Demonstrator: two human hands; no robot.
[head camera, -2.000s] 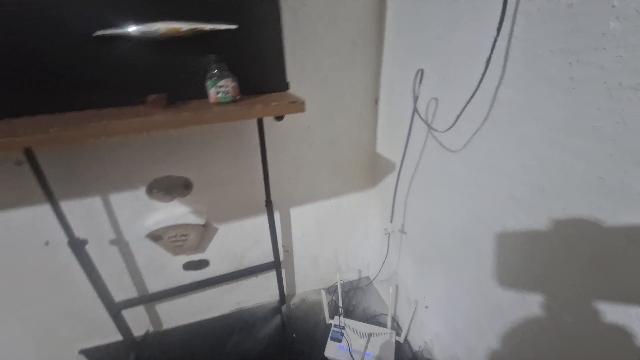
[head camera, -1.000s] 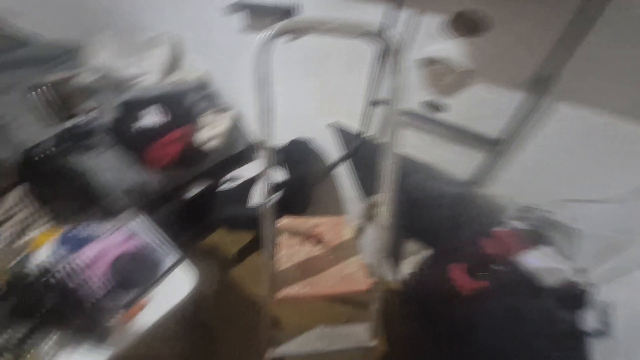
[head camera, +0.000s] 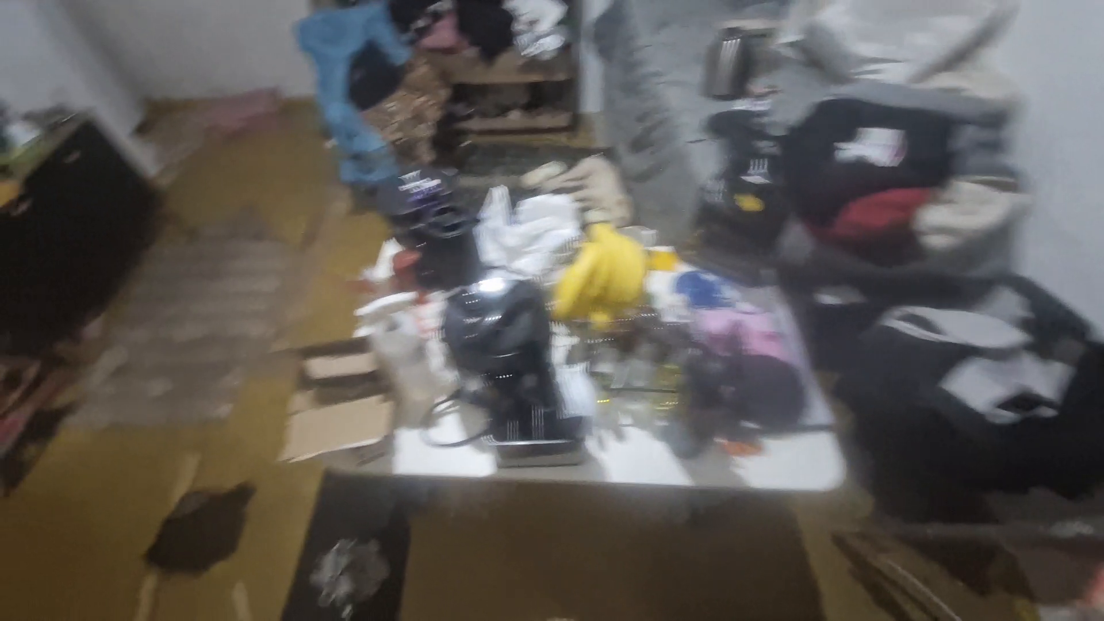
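Neither my left hand nor my right hand shows in the blurred head view. A white table stands at the middle, crowded with things. On its near edge is a black appliance with a cable beside it. Behind and to the right of that lies a yellow item, perhaps a bag or cloth. White plastic bags are heaped at the back. Pink and dark items lie toward the right side. What either hand touches is hidden from view.
Cardboard lies left of the table. A striped mat is on the floor, near a dark cabinet at the left. Piled clothes and black bags are at the right. A shelf stands at the back.
The view has swung widely from the wall corner with the router, past a metal frame, to the cluttered table. No hand shows in any frame.
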